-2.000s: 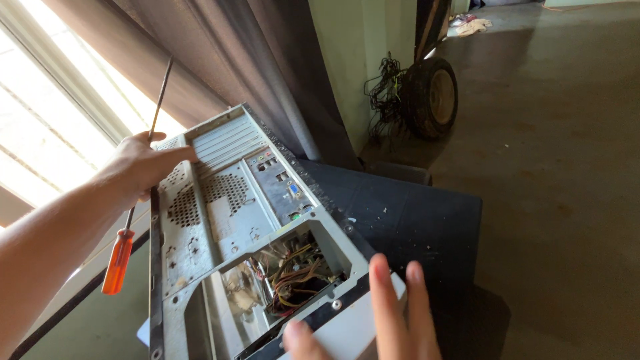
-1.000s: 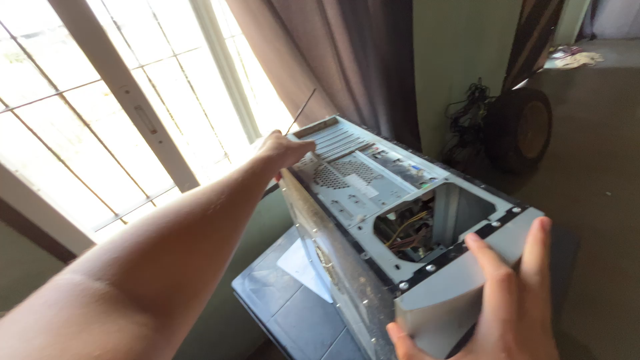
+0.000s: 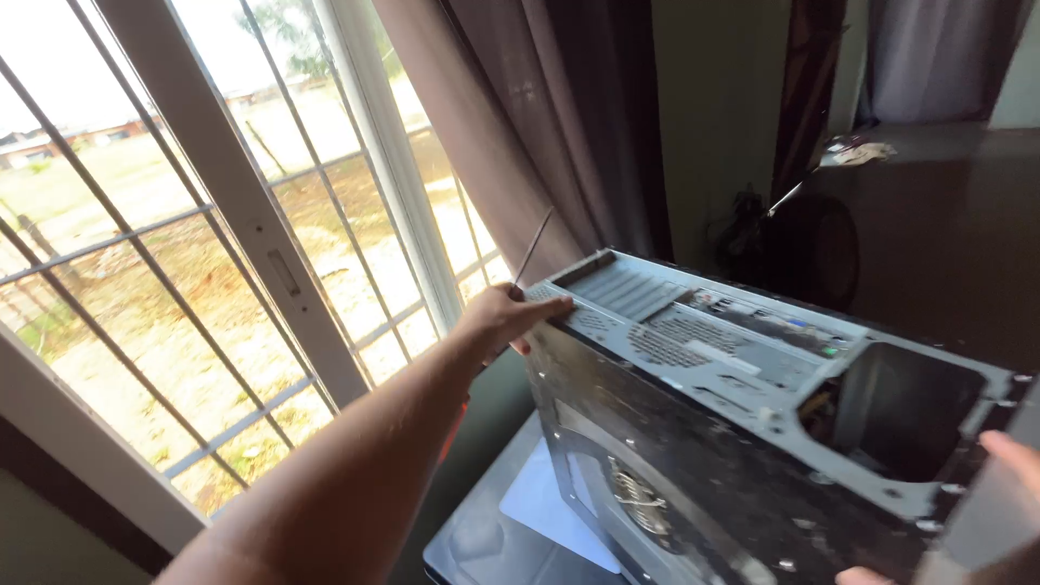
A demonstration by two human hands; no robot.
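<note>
A metal computer case [image 3: 699, 455] stands with its back panel [image 3: 764, 366] facing up, showing ports, vent holes, slot covers and a large opening. My left hand [image 3: 504, 317] grips the far corner of the case, thumb on the back panel. The same hand holds a screwdriver [image 3: 534, 248]; its shaft points up past the fingers, and part of its orange handle shows behind my forearm. At the right edge, my right hand [image 3: 1011, 467] is partly out of view, its fingers against the near end of the case. Coiled wires [image 3: 638, 496] show through a side opening.
Below the case are a dark tabletop [image 3: 471, 520] and a white sheet [image 3: 552, 504]. A barred window [image 3: 280, 268] fills the left, with a curtain [image 3: 520, 122] beside it. A tire [image 3: 821, 252] and tangled cables [image 3: 735, 231] stand against the wall behind.
The case has turned from its earlier position, and more of its dark side panel shows. My left hand has stayed at its far end with the screwdriver. The view has swung left toward the window.
</note>
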